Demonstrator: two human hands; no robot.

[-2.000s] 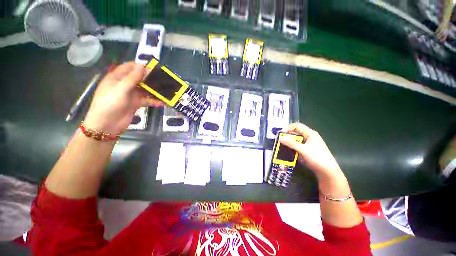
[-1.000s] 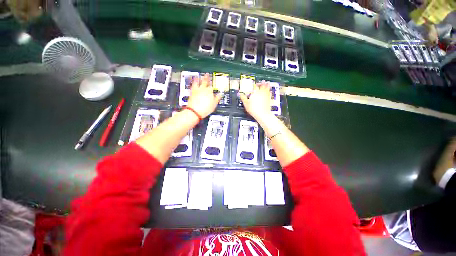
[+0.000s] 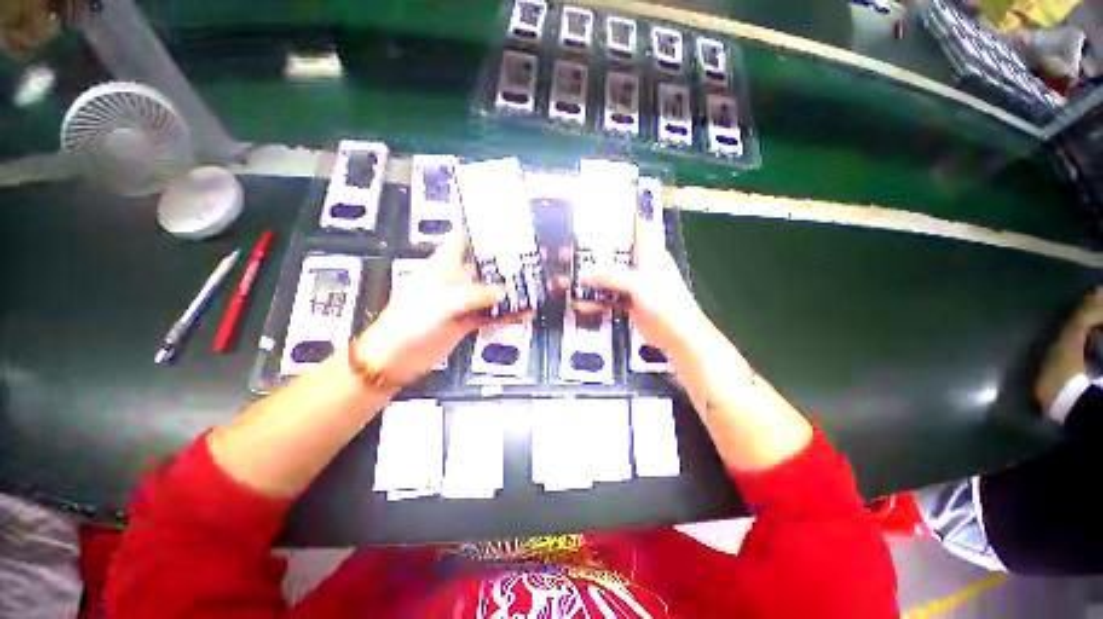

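My left hand (image 3: pixel 442 308) holds a keypad phone (image 3: pixel 502 230) by its lower part, front side up, its screen glaring white. My right hand (image 3: pixel 647 284) holds a second keypad phone (image 3: pixel 604 224) the same way, its screen also bright white. Both phones are above a clear blister tray (image 3: pixel 273 345). In the tray, several phones lie with their white backs up, such as one at the lower left (image 3: pixel 322 312). My hands and the held phones partly hide the tray's middle pockets.
White rectangular pieces (image 3: pixel 581 443) lie in a row before the tray. A red pen (image 3: pixel 244 290) and a silver-white pen (image 3: pixel 197 306) lie left of it, below a small fan (image 3: pixel 126 136). Another phone tray (image 3: pixel 619 99) is behind. A person's hand (image 3: pixel 1072 363) is at the right edge.
A second ago both hands were on the two front-up phones in the tray's back row. Now each hand holds one raised phone, closer to me, with the screens glaring brighter.
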